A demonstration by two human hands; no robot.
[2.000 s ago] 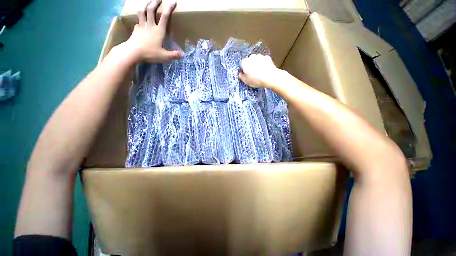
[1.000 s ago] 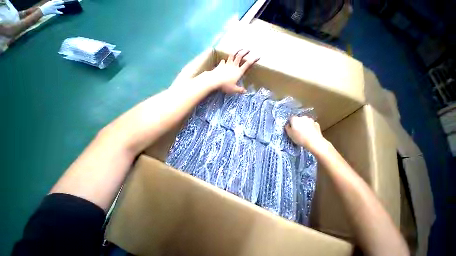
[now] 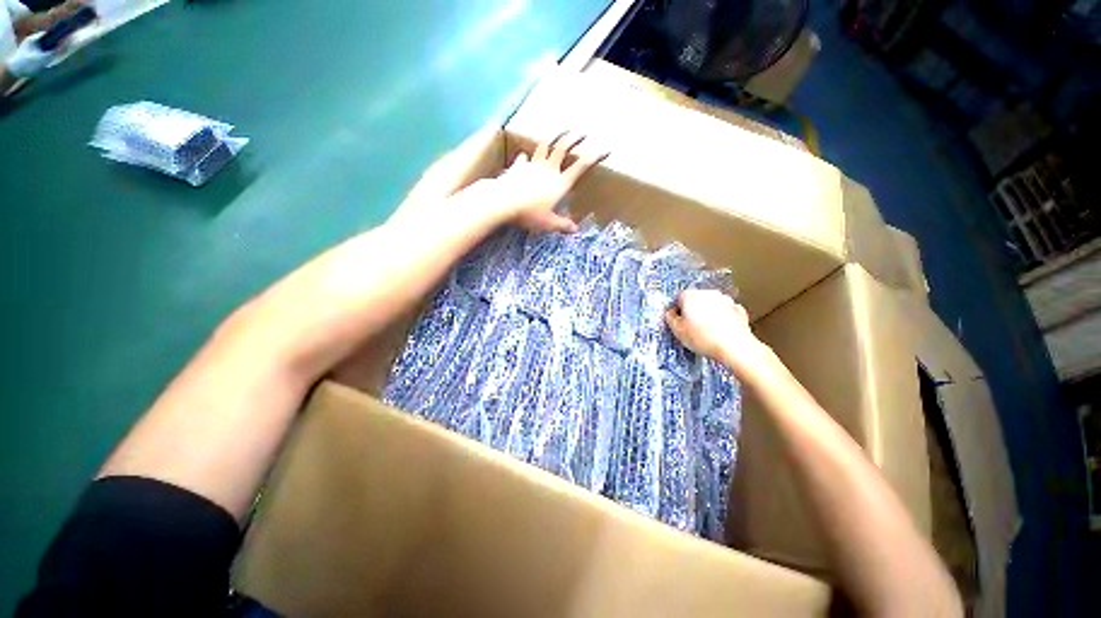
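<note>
A large open carton (image 3: pixel 519 519) holds bubble-wrapped units (image 3: pixel 549 386) standing upright in two tight rows. Their crinkled bag ends stick up at the far row. My left hand (image 3: pixel 540 184) is at the far left corner of the carton, fingers spread over the inner far wall, thumb at the end of the far row. My right hand (image 3: pixel 710 324) is curled at the right end of the far row, against the bubble wrap; its fingertips are hidden, so I cannot tell if it grips a unit.
A bubble-wrapped pack (image 3: pixel 172 141) lies on the green surface (image 3: pixel 326 145) at left. Another person's gloved hand (image 3: pixel 30 54) holds a dark item at the top left. A black fan (image 3: pixel 730 36) stands beyond the carton; flattened cardboard (image 3: pixel 966 423) and wooden pallets (image 3: pixel 1044 217) are at right.
The view has turned left since the oldest frame, bringing the loose pack and the fan into sight. Both hands stay at nearly the same places in the carton.
</note>
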